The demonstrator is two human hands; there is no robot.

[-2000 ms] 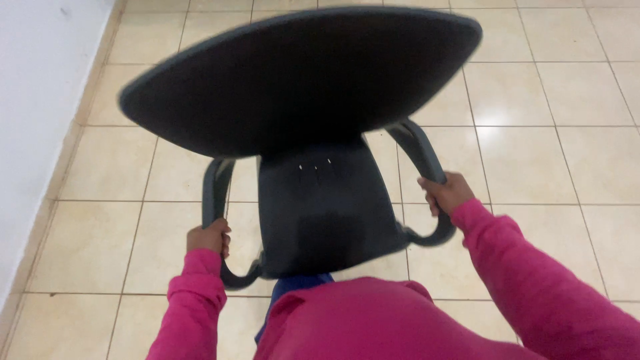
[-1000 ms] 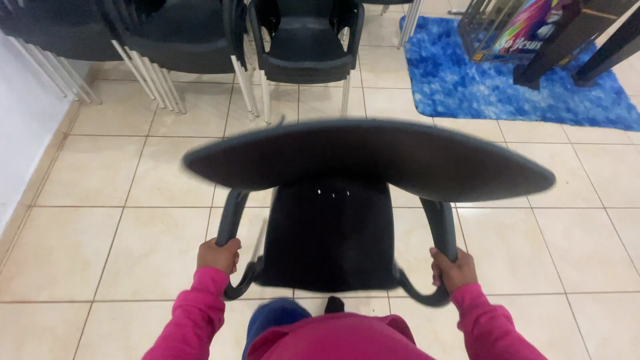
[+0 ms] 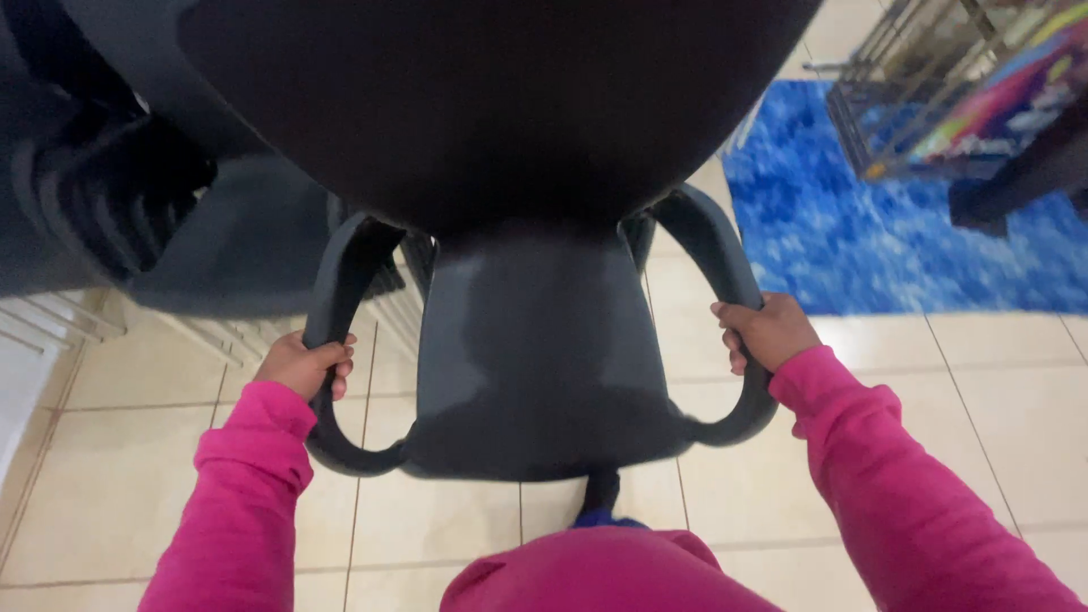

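A dark plastic armchair [image 3: 544, 365] is held before me, its seat near my body and its broad backrest at the top of the view. My left hand [image 3: 310, 364] is closed around the armrest on the left, and my right hand [image 3: 769, 331] grips the one on the right. Both armrests curve down to the seat's front corners. The chair's legs are hidden beneath it, so whether it touches the floor I cannot tell.
Stacked dark chairs [image 3: 229, 238] with pale metal legs stand at the left. On the right, a blue mottled rug [image 3: 850, 246] lies under a wire-sided container [image 3: 901, 93] and a dark support [image 3: 1011, 183]. Pale floor tiles [image 3: 136, 484] extend around, and a white wall meets them at the far left.
The held chair has come close to the stacked chairs, which now appear beside and behind it. Both hands keep their hold on the armrests. The view has moved forward.
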